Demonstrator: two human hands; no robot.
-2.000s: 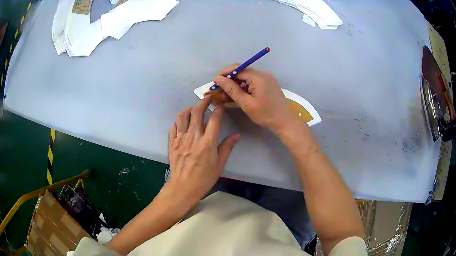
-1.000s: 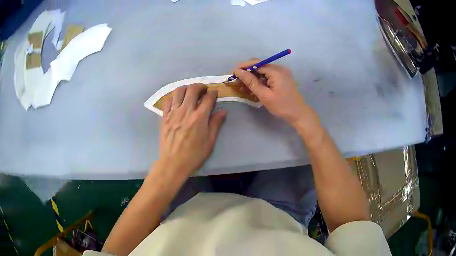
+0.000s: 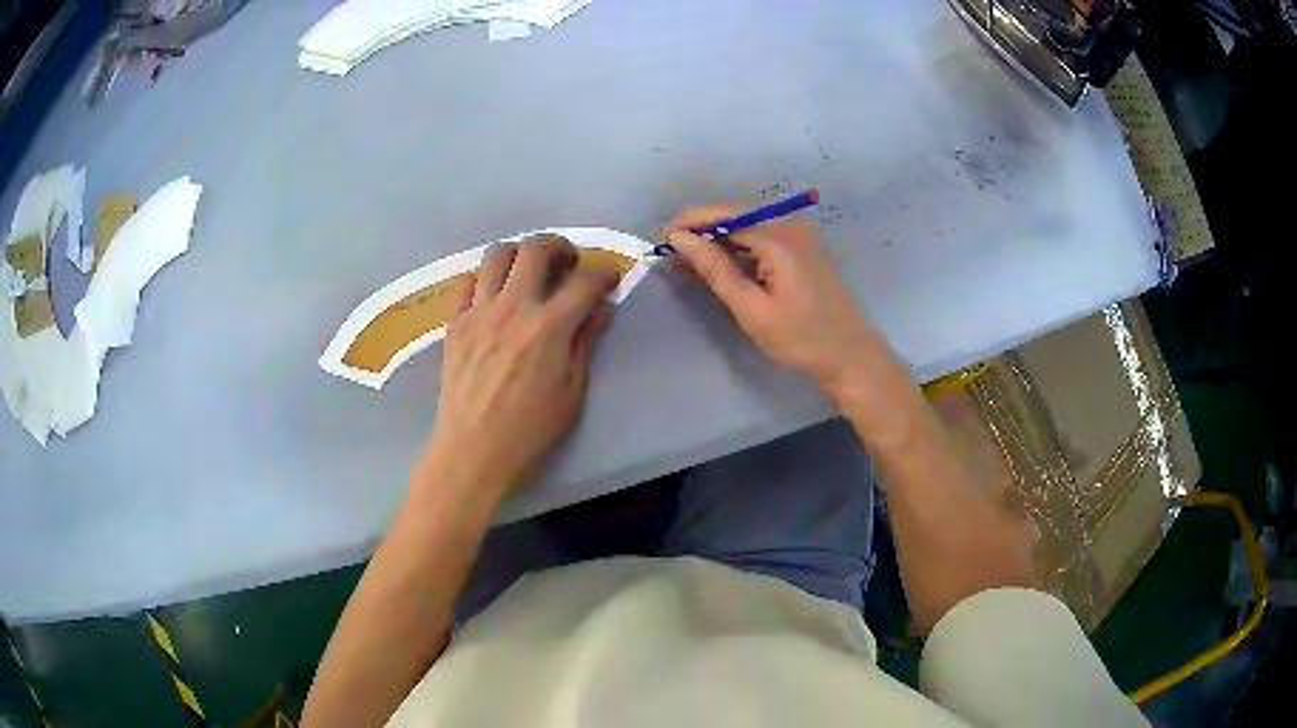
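A curved white collar piece (image 3: pixel 427 270) lies flat on the pale grey-blue table. A tan-brown curved marking template (image 3: pixel 406 322) lies on top of it, with a white margin around it. My left hand (image 3: pixel 519 334) is spread over the middle of the template, its fingertips pressing it down; the hand hides part of both. My right hand (image 3: pixel 768 292) is shut on a blue-purple marking pencil (image 3: pixel 761 216) with a red end. The pencil tip is at the right end of the collar piece, by the template's end.
A loose pile of collar pieces (image 3: pixel 121 285) with small tan pattern cards (image 3: pixel 29 292) lies at left. A stack of collar pieces (image 3: pixel 413 26) is at the far edge. An iron (image 3: pixel 1031 43) is at far right. Taped cardboard (image 3: pixel 1081 441) is below right.
The view has shifted and turned. My right hand has moved the pencil from the template's left part to the right end. My left hand still presses the template.
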